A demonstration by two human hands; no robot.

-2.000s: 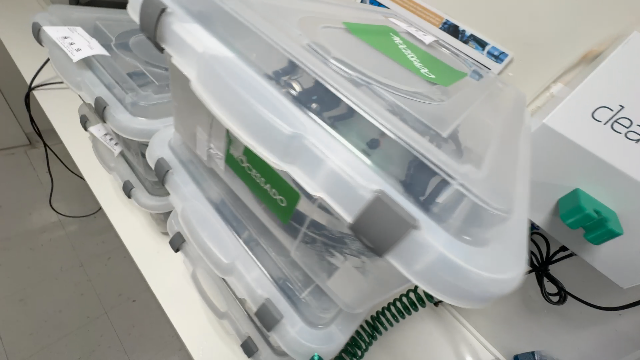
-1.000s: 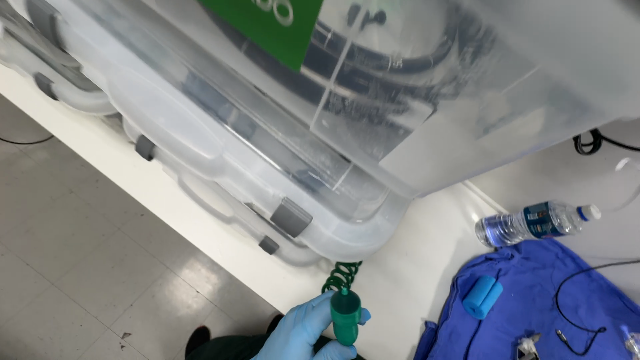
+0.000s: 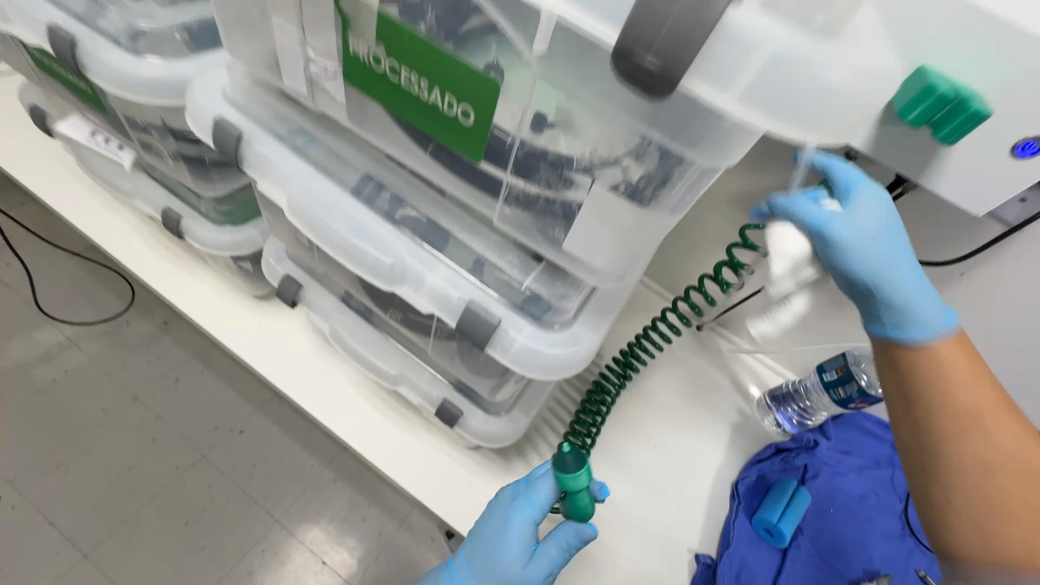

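My left hand (image 3: pixel 520 528), in a light blue glove, holds a green plastic nozzle piece (image 3: pixel 574 483) at the bottom centre. From it a green coiled hose (image 3: pixel 658 325) stretches up and right. At the hose's upper end is my right hand (image 3: pixel 853 236), gloved too, closed on a crumpled white wipe (image 3: pixel 788 256) that hangs down, partly blurred. The hidden fingertips leave unclear whether the hose is gripped as well. Just above the right hand sits a white device (image 3: pixel 959 49) with a green holder (image 3: pixel 942 106) on its front.
Stacked clear plastic bins (image 3: pixel 406 268) with grey latches hold dark items and fill the left and middle. A water bottle (image 3: pixel 816 392) lies by a blue cloth (image 3: pixel 845 463) bearing a blue foam piece (image 3: pixel 781 513). The white counter's edge (image 3: pixel 203 325) runs diagonally above the tiled floor.
My left hand holds the green nozzle piece in both the last earlier frame and now. My right hand has come into view with a white wipe, and more of the coiled hose shows.
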